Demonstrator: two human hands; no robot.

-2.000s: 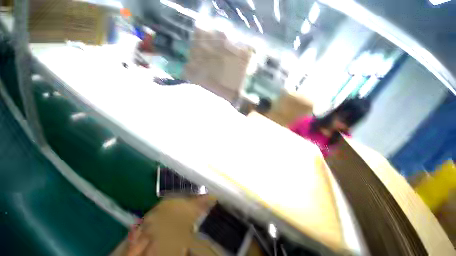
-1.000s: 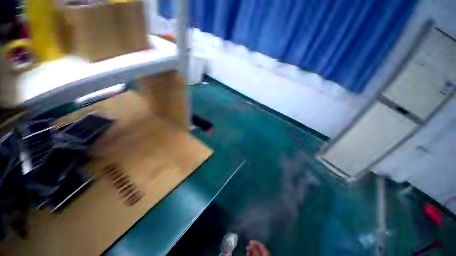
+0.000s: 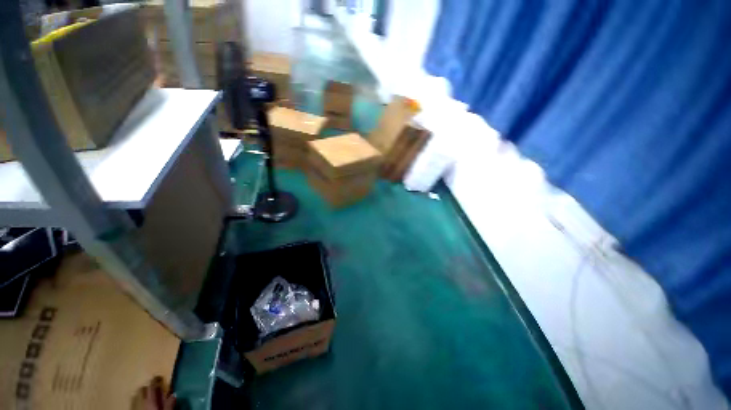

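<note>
A hand, apparently my left hand (image 3: 152,394), shows at the bottom left, cut off by the lower edge. Its fingertips are at the edge of a flattened cardboard sheet (image 3: 104,352) with printed marks; whether they hold anything cannot be told. Dark small solar panels (image 3: 24,260) lie on the sheet at the far left, partly cut off and behind the grey post. My right hand is not in view. An open carton (image 3: 292,351) with a black lining stands on the floor beside the bench, with crumpled clear plastic (image 3: 282,307) inside.
A white shelf (image 3: 152,132) with a brown carton (image 3: 100,76) on it is at the left, behind a slanting grey post (image 3: 88,208). A black floor fan (image 3: 268,152) stands beyond it. Brown cartons (image 3: 345,164) stand on the green floor. A blue curtain (image 3: 577,104) hangs along the right wall.
The view has swung from the long shelf and a coworker, past the panels and a white cabinet, to the bench end, fan and lined carton. The visible hand appears further left than one second ago.
</note>
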